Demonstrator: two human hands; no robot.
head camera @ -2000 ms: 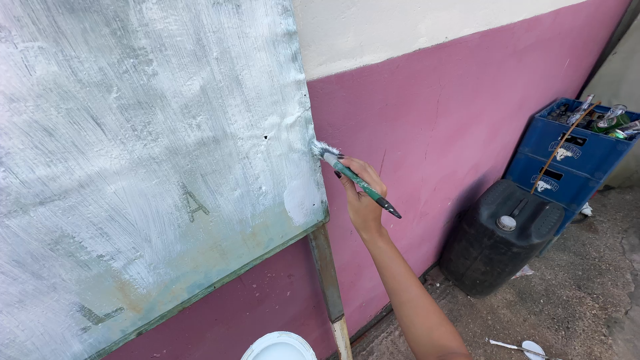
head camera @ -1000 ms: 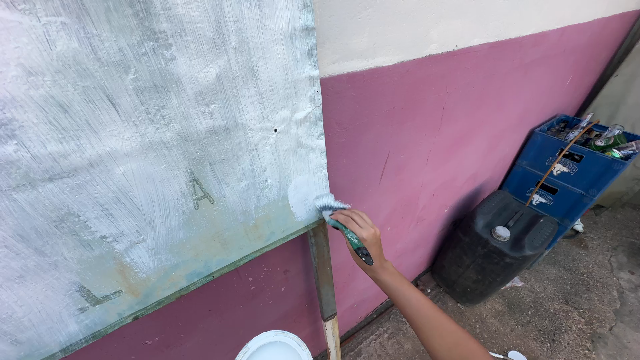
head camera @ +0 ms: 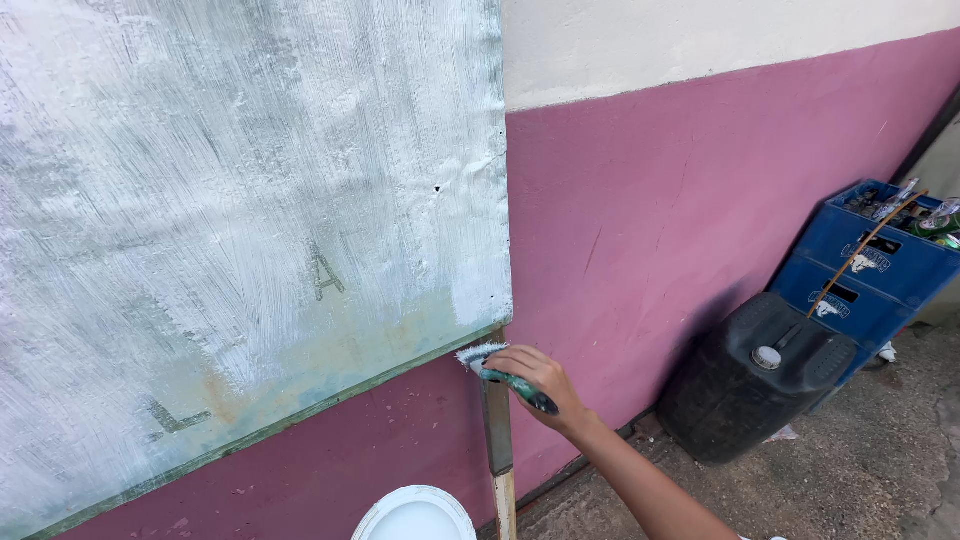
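My right hand [head camera: 544, 386] grips a paintbrush [head camera: 517, 384] by its green and black handle. White paint coats the bristles, which are just below the lower right corner of a sheet-metal sign board [head camera: 390, 247], in front of its post. Streaky white paint covers much of the board; faded letters and a greenish strip show through near the bottom. Low in the view is the white rim of a paint bucket [head camera: 415, 517], with white paint inside. My left hand does not show.
A wooden and metal post [head camera: 499, 435] stands under the board's corner. Behind is a pink and white wall [head camera: 630, 195]. To the right, a black plastic jerrycan [head camera: 750, 382] stands beside stacked blue crates [head camera: 862, 262] holding glass bottles, with a thin stick leaning on them.
My right hand has moved the brush down from the board's right edge, past its lower corner, to below the bottom edge. White paint now covers more of that corner.
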